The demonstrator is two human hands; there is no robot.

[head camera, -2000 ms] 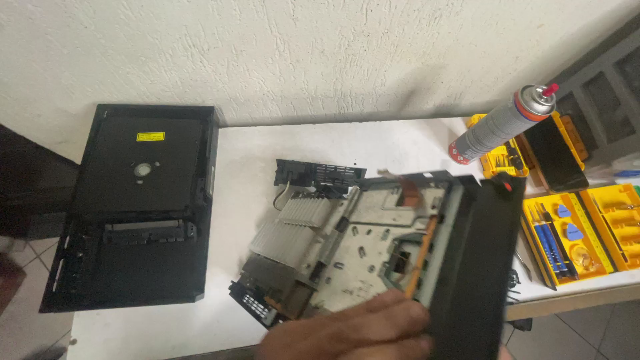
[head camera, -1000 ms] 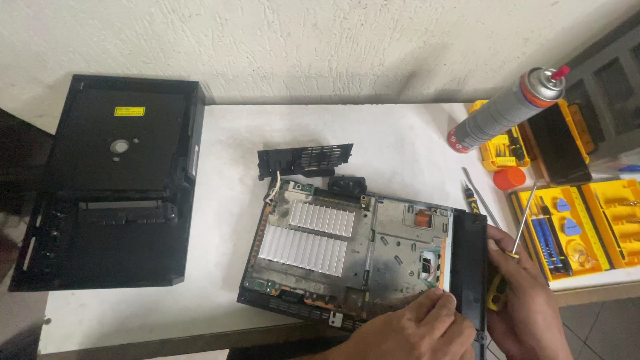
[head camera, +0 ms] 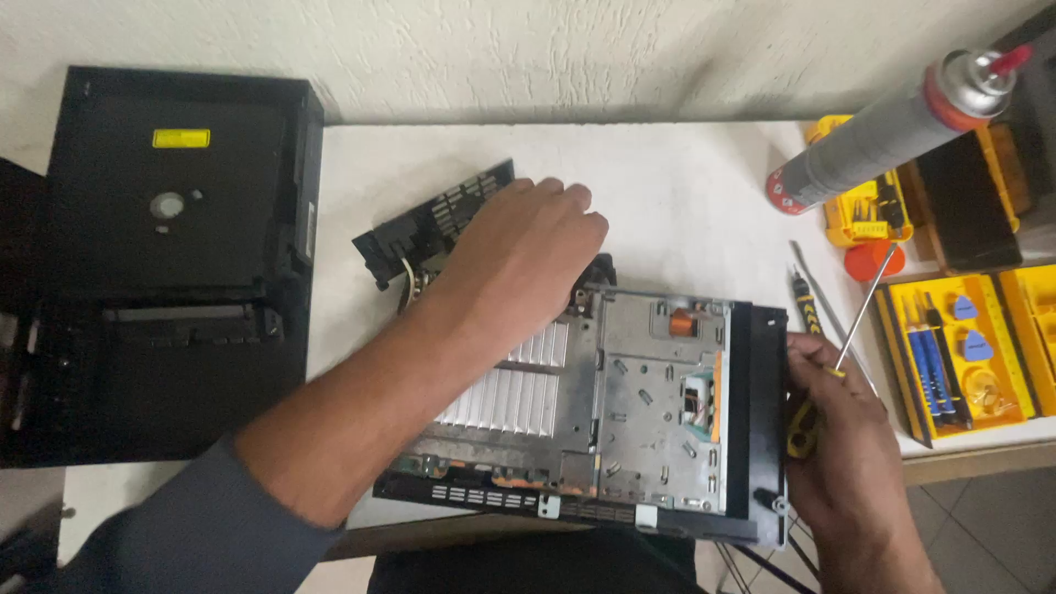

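Note:
An opened electronic device chassis (head camera: 652, 412) with silver heatsink fins (head camera: 503, 404) lies at the table's front edge. My left hand (head camera: 528, 247) reaches over its far side, at a loose black vented plastic panel (head camera: 437, 206); its fingertips are turned away, so whether they grip the panel is unclear. A pale cable runs near the panel's left end. My right hand (head camera: 850, 437) is at the chassis's right side, holding a screwdriver (head camera: 862, 318) with a yellow and black handle, its shaft pointing up and away. Whether this hand also supports the black side is hard to tell.
The black plastic housing cover (head camera: 165, 247) lies at left. At right are a tilted spray can (head camera: 883, 132), a red cap (head camera: 874, 260), a yellow tool case (head camera: 965, 355), a dark phone-like slab (head camera: 965, 198), and another yellow-black tool (head camera: 804, 301) beside tweezers-like metal.
My left hand has moved from the chassis's near right part to the vented panel at its far side. The chassis, tilted two seconds ago, lies flatter. My right hand still holds the screwdriver.

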